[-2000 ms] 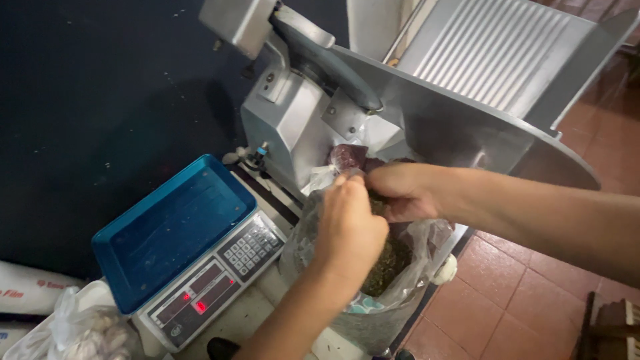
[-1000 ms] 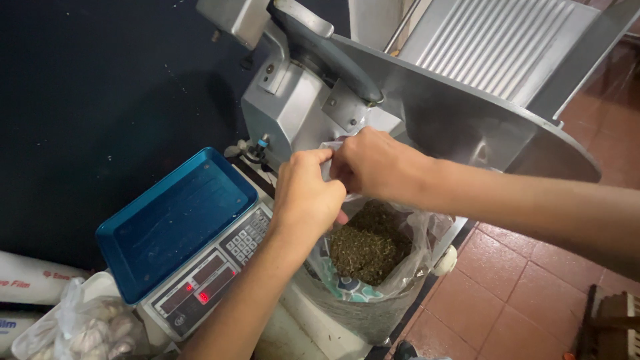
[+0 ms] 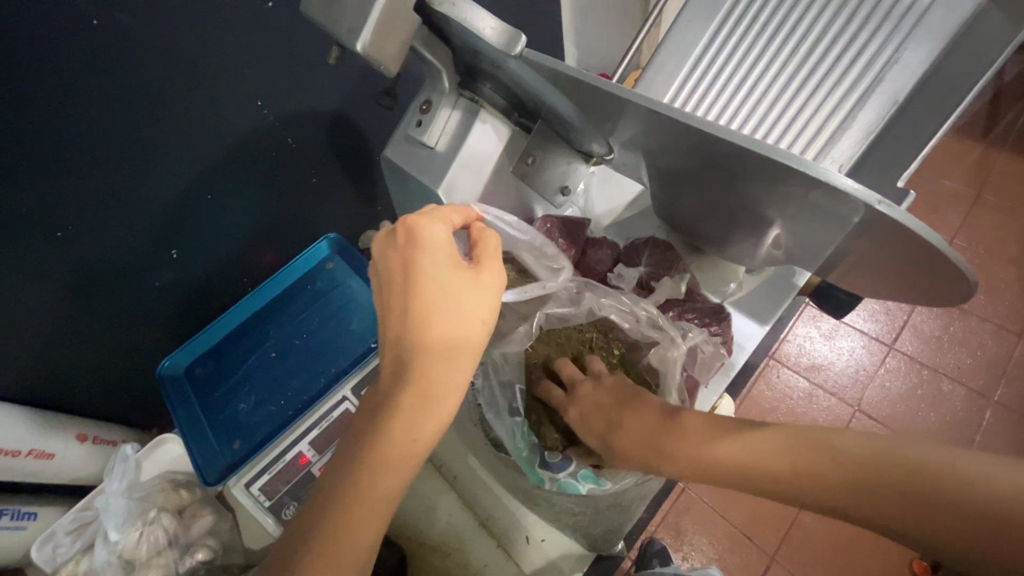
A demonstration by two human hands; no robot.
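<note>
My left hand point(image 3: 436, 292) pinches the rim of a small clear plastic bag point(image 3: 532, 248) and holds its mouth open; some dried herb shows inside. Lower and to the right, my right hand point(image 3: 600, 408) reaches into a large clear plastic bag point(image 3: 632, 316) of dried, crushed green-brown herb point(image 3: 580, 340), its fingers spread on the herb. Whether the fingers grasp any of it cannot be told. Just behind the large bag lie several small bags with dark red contents point(image 3: 652, 260).
A digital scale with a blue tray point(image 3: 276, 360) stands at the left. A metal slicer point(image 3: 720, 168) rises behind the bags. Lower left are a bag of garlic point(image 3: 172, 524) and rolls of film point(image 3: 60, 448). A tiled floor point(image 3: 808, 360) lies at the right.
My hands, together at the small bag a second ago, are apart. The right one has moved down into the large bag. Several dark red bags behind have come into sight.
</note>
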